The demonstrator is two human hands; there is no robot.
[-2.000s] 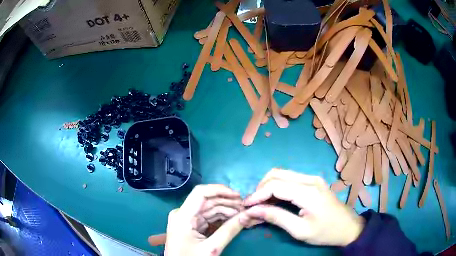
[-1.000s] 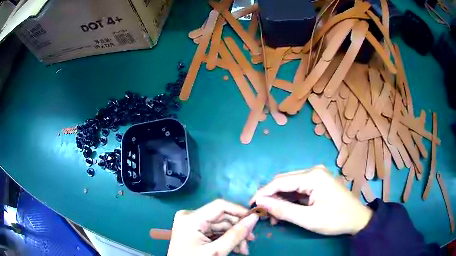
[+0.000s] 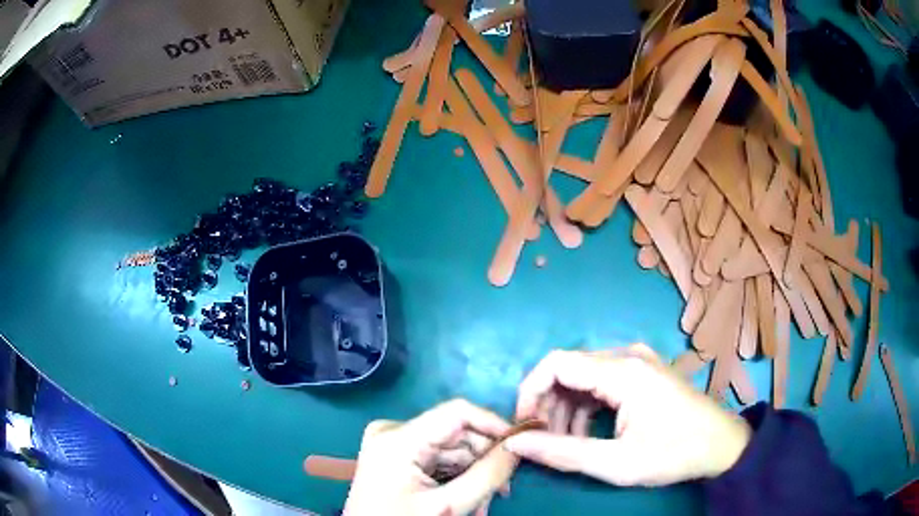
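My left hand (image 3: 433, 464) and my right hand (image 3: 635, 418) meet at the bottom centre. Both pinch one end of a tan-orange strap (image 3: 526, 426). The strap's other rounded end sticks out to the left of my left hand, low over the table. Its middle is hidden by my left hand. My fingers hide whether a small black button is at the pinched end. An open black housing (image 3: 338, 320) stands left of my hands, its inside facing up. A heap of shiny black buttons (image 3: 237, 224) lies beyond and left of it.
A big pile of loose tan straps (image 3: 741, 262) covers the right side. Another black housing (image 3: 584, 50) stands among straps at the far side. An open "DOT 4+" carton (image 3: 191, 60) is far left, with tiny orange discs (image 3: 139, 260) left of the buttons. The green table (image 3: 131, 353) curves at the left.
My right hand has shifted slightly on the strap's end. The strap end now shows edge-on between my fingertips, where a dark piece showed there a second ago. The housing stands unmoved.
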